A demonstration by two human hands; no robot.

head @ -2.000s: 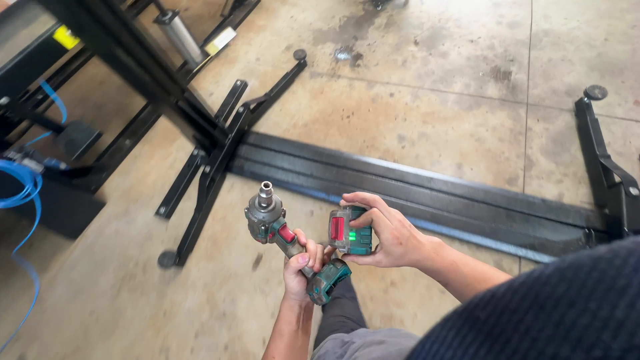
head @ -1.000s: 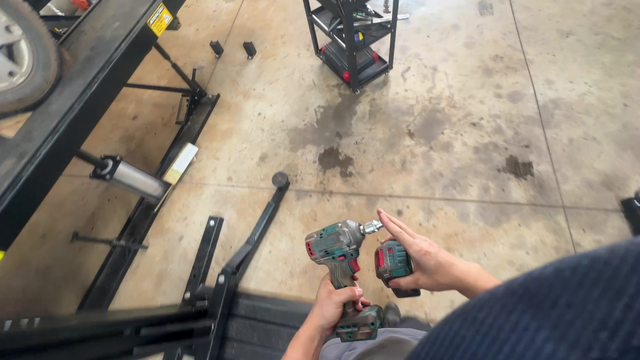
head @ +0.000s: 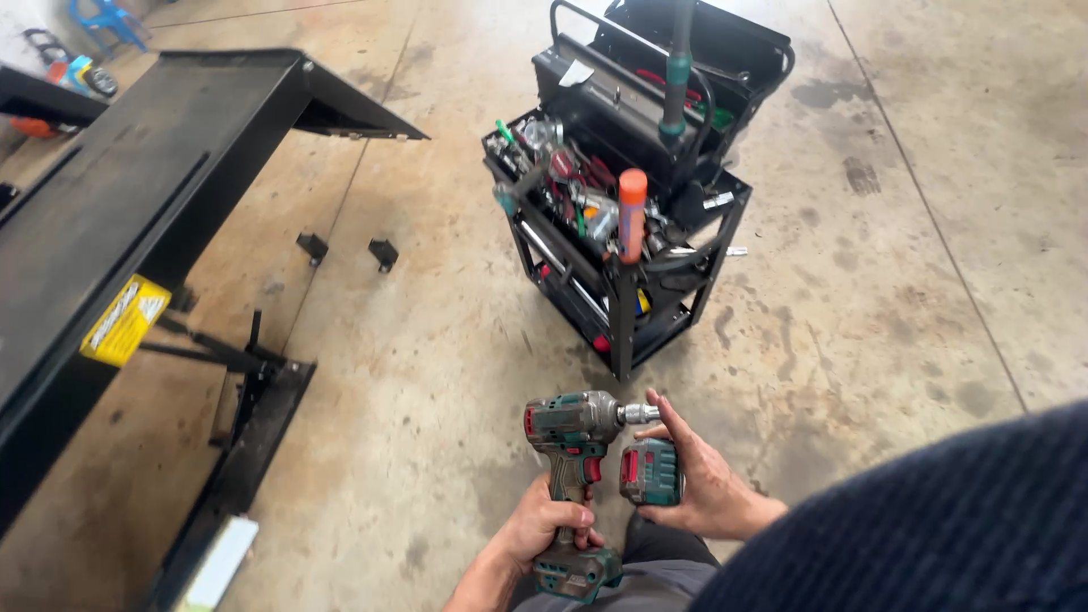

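Observation:
My left hand [head: 548,520] is wrapped round the lower grip of a green and grey cordless impact wrench [head: 574,421]. The wrench stands upright with its metal socket end [head: 639,413] pointing right. Just right of its red trigger, my right hand [head: 710,484] holds a green and red battery pack [head: 653,472], apart from the wrench's base. My right fingertips are beside the socket end; whether they touch it I cannot tell.
Ahead stands a black tool trolley [head: 623,323] heaped with hand tools, an orange tube [head: 631,217] and an open black toolbox [head: 620,102]. A black lift ramp [head: 144,178] runs along the left, with small black blocks [head: 383,254] on the floor beside it.
The view has swung from the lift's base to the tool trolley. The wrench, tilted two seconds ago, is now upright with its socket end pointing right. Both hands keep their hold.

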